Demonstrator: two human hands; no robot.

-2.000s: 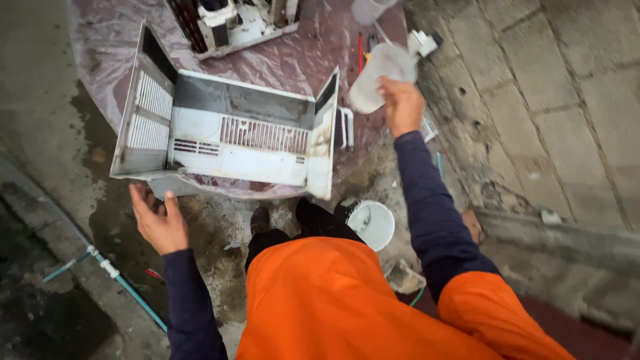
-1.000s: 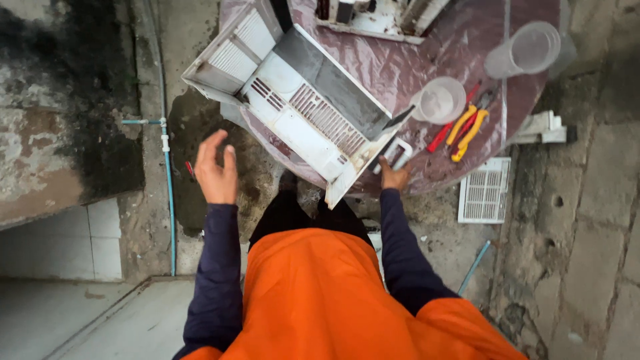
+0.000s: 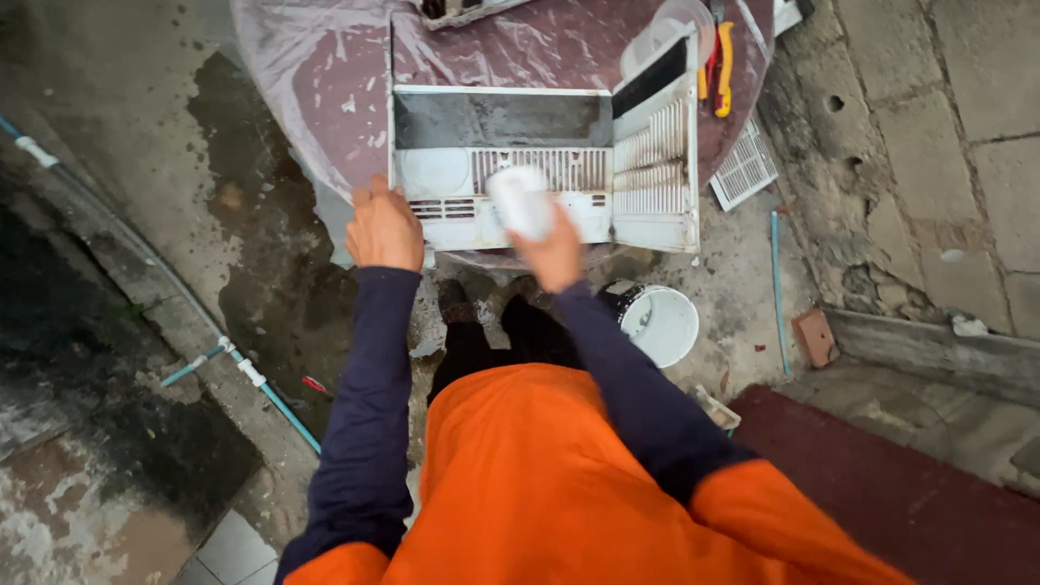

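A white slotted appliance casing (image 3: 504, 175), open on the upper side, lies on the plastic-covered round table, with stained vent slots on its right side panel. My left hand (image 3: 384, 226) has its fingers curled over the casing's left edge. My right hand (image 3: 555, 248) is shut on a white object (image 3: 520, 201), blurred by motion, so its kind cannot be told. That object is over the casing's slotted front part, and whether it touches the surface is not clear. Yellow-and-red-handled pliers (image 3: 723, 69) and a clear plastic container (image 3: 670, 32) are on the table beyond the right panel.
Part of another appliance unit (image 3: 467, 10) sits at the table's far side. A white bucket (image 3: 660, 325) stands on the floor below the table's right. A loose vent grille (image 3: 745, 169) is beside the table. Blue pipe (image 3: 288, 416) runs along the left floor; a brick (image 3: 815, 337) lies right.
The casing now sits turned, with its vented side panel on the right. My left hand has come onto its left edge. My right hand has moved over it with the white object.
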